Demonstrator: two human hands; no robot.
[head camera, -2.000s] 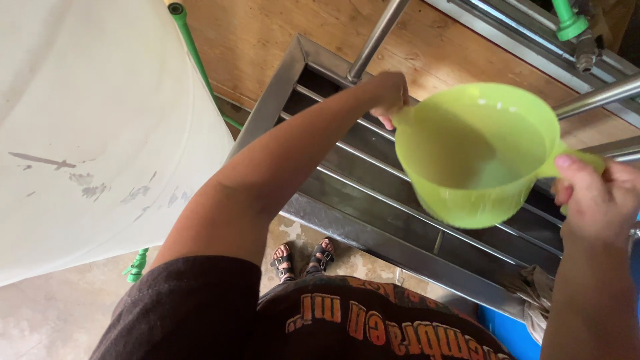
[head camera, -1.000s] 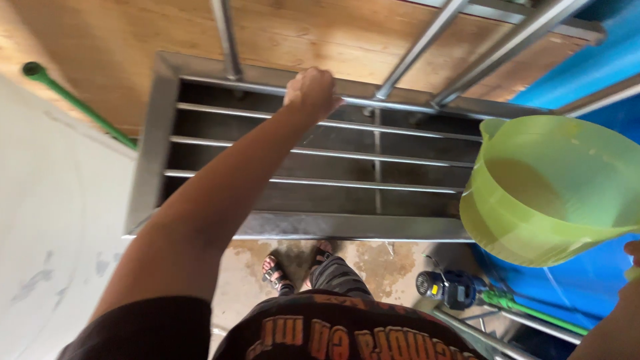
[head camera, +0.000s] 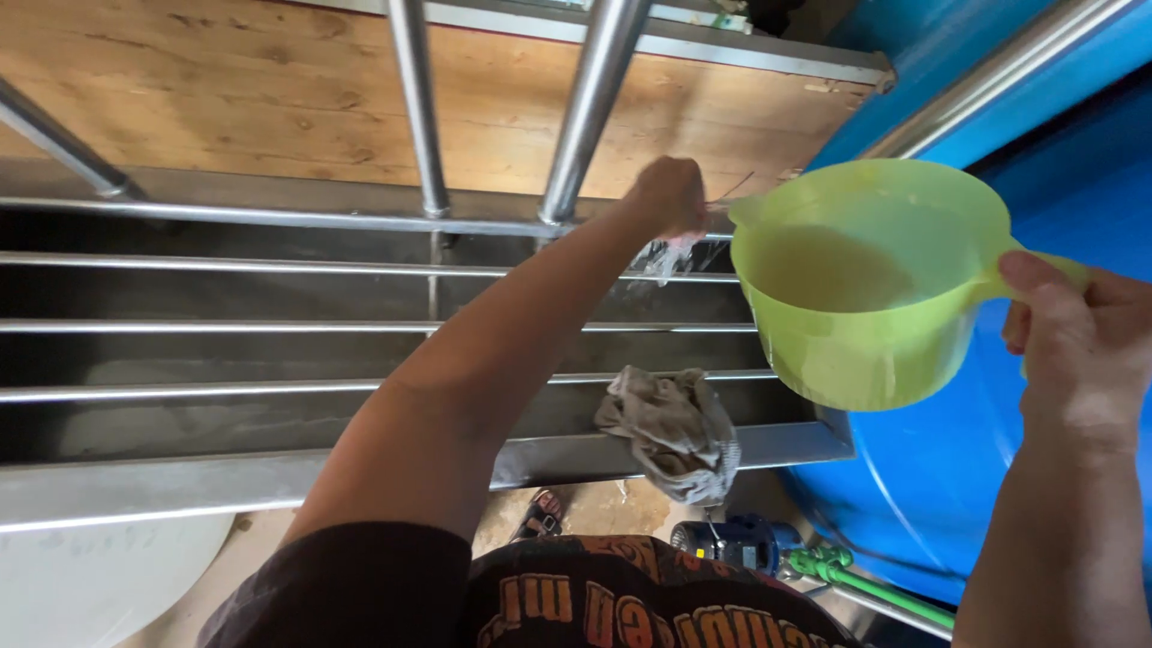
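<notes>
My right hand grips the handle of a light green plastic pitcher, which is tilted slightly with its spout toward my left hand. Liquid shows inside it. My left hand is closed up just left of the spout, above the metal bars; its fingers are mostly hidden, so I cannot tell whether it holds anything. Water splashes below that hand. Beneath lies a stainless steel trough crossed by thin steel bars. A crumpled grey cloth hangs over its near rim.
Steel posts rise at the trough's far side before a wooden panel. Large blue tanks stand at the right. A pump with green pipe sits below. A white surface is at lower left.
The view has shifted right along the trough, bringing the cloth into view. My left hand has come beside the pitcher's spout, and splashing water now shows beneath it. My right hand still carries the pitcher.
</notes>
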